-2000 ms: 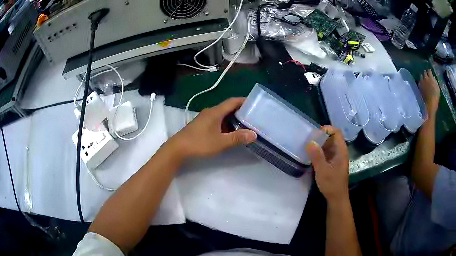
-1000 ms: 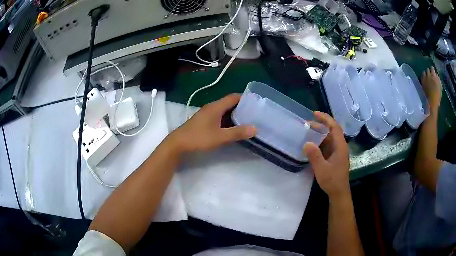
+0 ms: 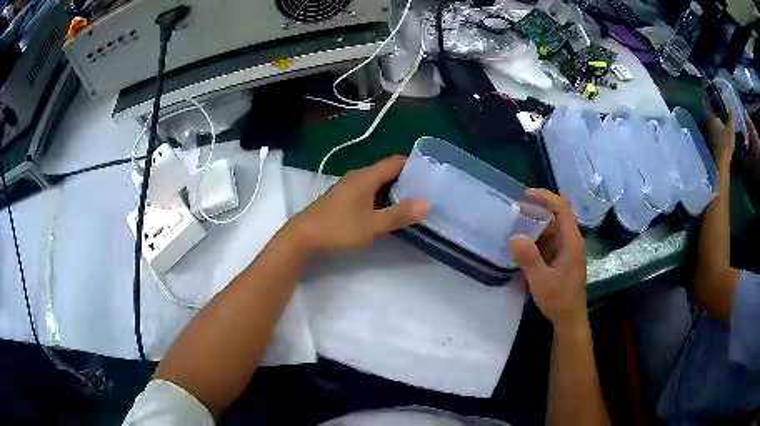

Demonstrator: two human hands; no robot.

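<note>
A translucent bluish-white oval tank (image 3: 462, 208) on a black base unit (image 3: 454, 256) is between my two bare hands, over a white foam sheet (image 3: 408, 333). Its open top tilts toward me and I see inside, with a narrow moulded channel at the right end. My left hand (image 3: 354, 208) grips the left end, thumb on the tank's near wall. My right hand (image 3: 552, 258) grips the right end, thumb on the near side and fingers around the end. The fingers behind the unit are partly hidden.
Spare tanks (image 3: 629, 170) stand in a row at right, beside another person's arm (image 3: 714, 225). A power strip (image 3: 167, 235), white adapter (image 3: 214, 187) and hanging black cord (image 3: 148, 183) are at left. A grey instrument case (image 3: 225, 42) stands behind; circuit boards (image 3: 550, 33) lie back right.
The unit has tipped so more of the tank's inside shows and less of the base's slotted side. Both hands keep their hold. The neighbour's hand now has a dark-and-clear object at it.
</note>
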